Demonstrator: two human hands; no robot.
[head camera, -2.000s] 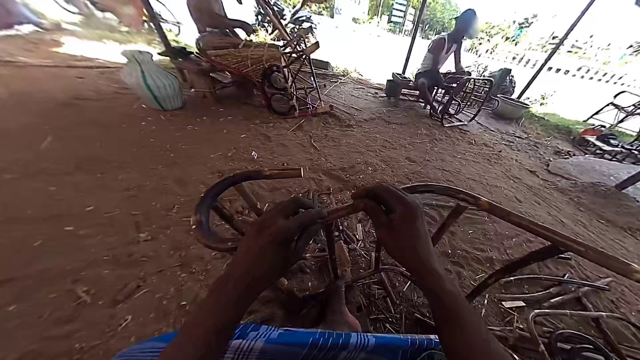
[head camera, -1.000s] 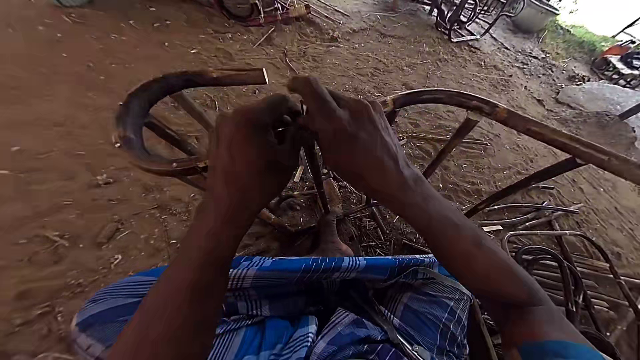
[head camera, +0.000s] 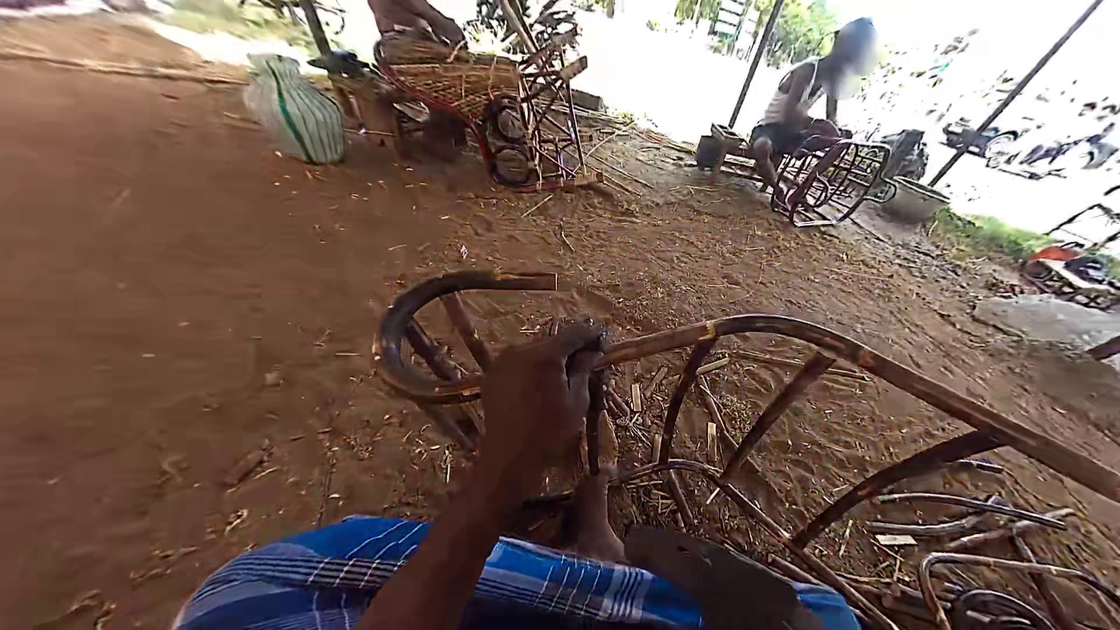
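A bent cane furniture frame (head camera: 770, 324) stretches across in front of me, its left end curling round in a dark hook with a cut tip. My left hand (head camera: 542, 376) is closed around the frame's rail just right of that curl. Low over the blue checked cloth on my lap is my right hand (head camera: 709, 560), dark and blurred; whether it holds anything cannot be told. Curved cane struts run down from the rail towards the ground. My bare foot (head camera: 597, 525) shows below the left hand, beside a strut.
Cane offcuts and bent cane pieces (head camera: 971, 516) litter the brown earth at the lower right. A striped sack (head camera: 302, 118) stands at the upper left, near a partly woven cane piece (head camera: 446, 79). Another person (head camera: 796, 105) sits farther back with a cane frame (head camera: 827, 179).
Both hands were together at the rail in the earlier frames. My right hand has come away from it and down over my lap; my left hand has stayed at the rail.
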